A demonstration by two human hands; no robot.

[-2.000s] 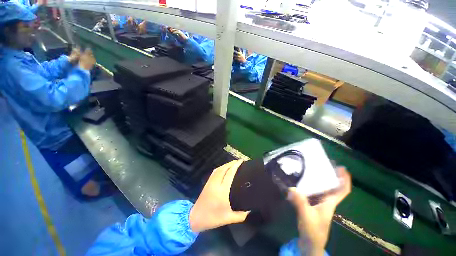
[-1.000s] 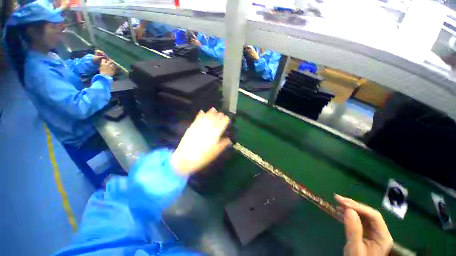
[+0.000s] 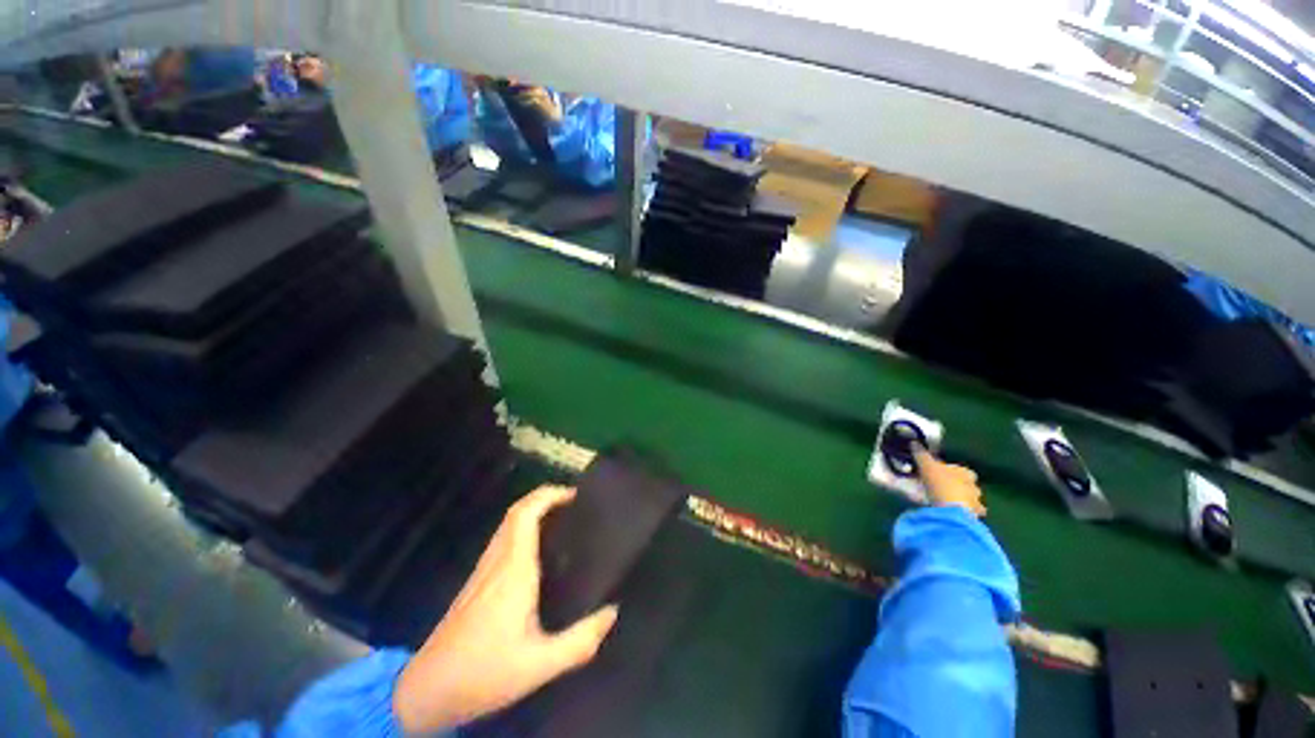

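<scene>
My left hand (image 3: 498,627) holds a flat matte black sleeve (image 3: 613,526) between thumb and fingers, above the near bench edge. My right hand (image 3: 949,483) reaches over the green belt, its fingertips touching a bagged black cable (image 3: 906,444) that lies on the belt. Whether the fingers have closed on the bag cannot be told. More bagged cables lie spaced to the right on the belt, the nearest one (image 3: 1064,464) tilted.
Tall stacks of black sleeves (image 3: 310,418) stand at left beside a whitish frame post (image 3: 411,188). The green conveyor belt (image 3: 620,368) runs behind the worn edge. Black sleeves (image 3: 1165,685) lie at lower right. Across the belt are dark piles, cardboard and people's blue sleeves.
The view has turned right. My left hand has taken hold of a black sleeve. My right hand has moved out over the belt onto a bagged cable.
</scene>
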